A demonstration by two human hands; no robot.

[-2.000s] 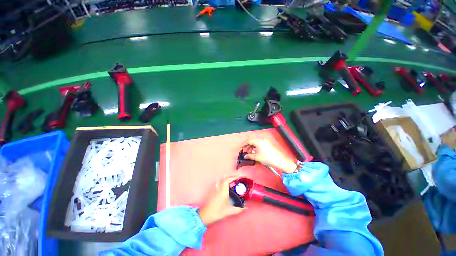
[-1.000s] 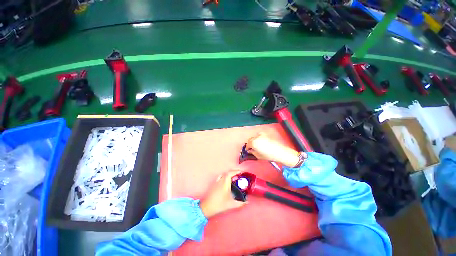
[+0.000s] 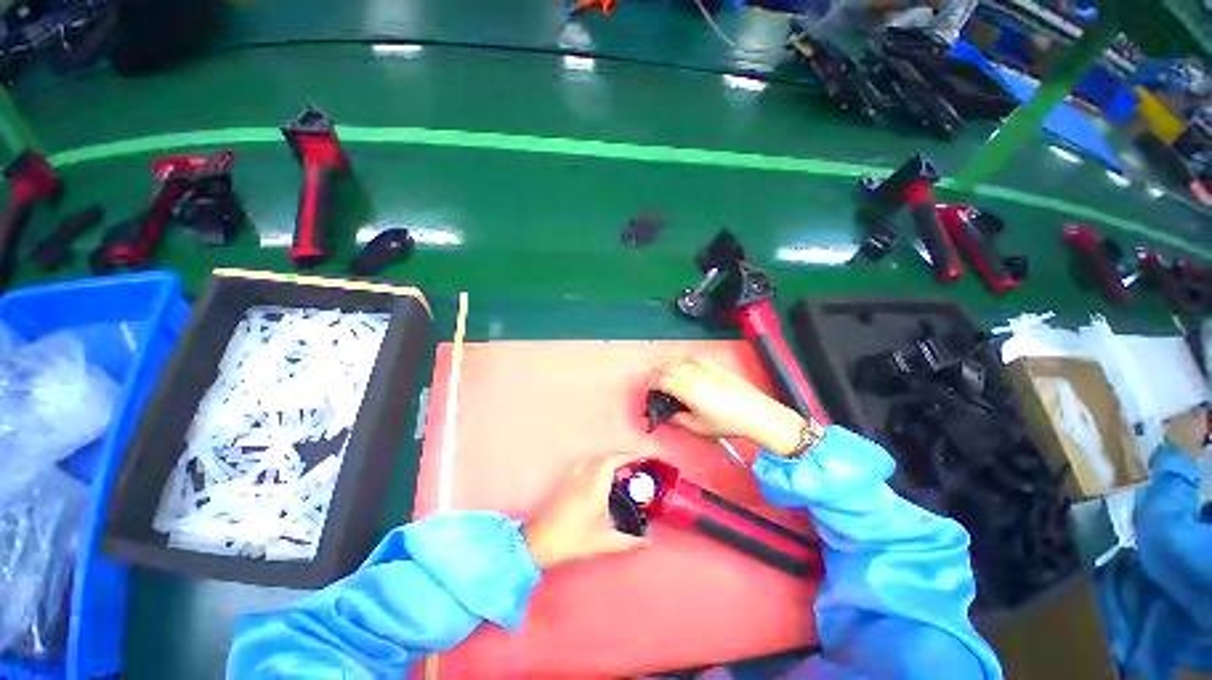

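A red-and-black tool body lies slanted on the salmon-red mat, its open end with a pale round insert facing up at the left. My left hand grips this end from the left; a dark part shows at its fingertips. My right hand is above the body, its fingers closed on a small black part just over the mat. The far side of the black part is hidden by the fingers. A thin slim tool shows beside my right wrist.
A second tool body lies at the mat's upper right corner. A foam tray of white parts and a blue bin stand left. A tray of black parts, a cardboard box and another person's sleeve are right.
The view has shifted slightly. My right hand still holds the black part, now turned so that less of it shows. My left hand keeps its grip on the tool body's end.
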